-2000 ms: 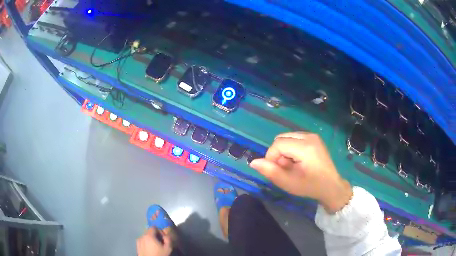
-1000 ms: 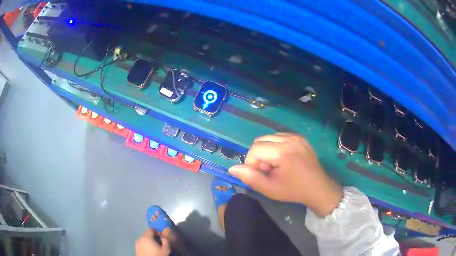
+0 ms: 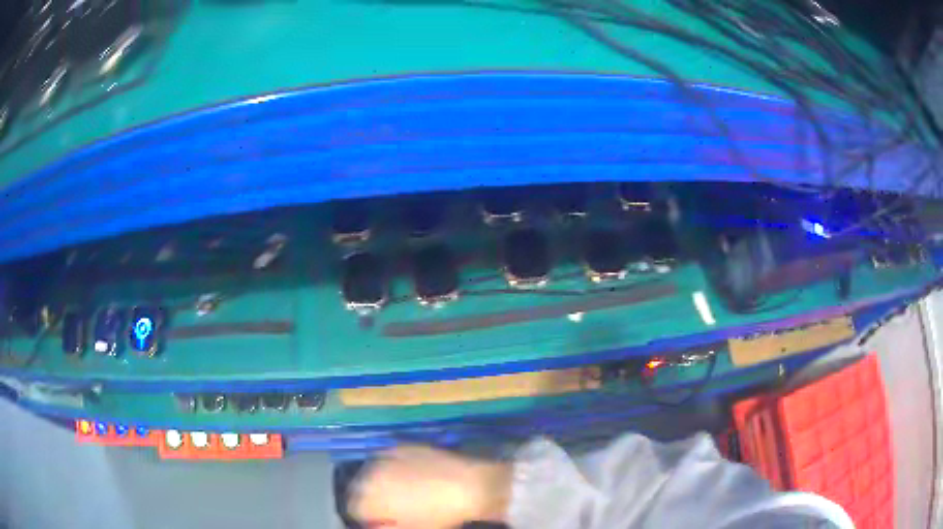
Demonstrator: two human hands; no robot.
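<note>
Rows of square smartwatches with dark faces (image 3: 525, 255) lie on the green shelf mat (image 3: 486, 323) at mid-shelf. A square smartwatch with a lit blue face (image 3: 143, 330) lies at the far left, beside two dark ones. My right hand (image 3: 429, 488), in a white sleeve, is low in front of the shelf, below the watches and apart from them. It is blurred, so its fingers and anything in it cannot be made out. My left hand is not in view.
A thick blue rack beam (image 3: 465, 129) crosses above the watches. Black cables (image 3: 765, 114) hang at the upper right. Red compartment trays (image 3: 835, 439) stand at the lower right. Small red trays of lit watches (image 3: 220, 445) sit low left. A box with a blue light (image 3: 817, 228) is at right.
The view has swung right, so the lit blue watch now shows at the far left and the red trays at the right. My right hand sits lower; my left hand has left the picture.
</note>
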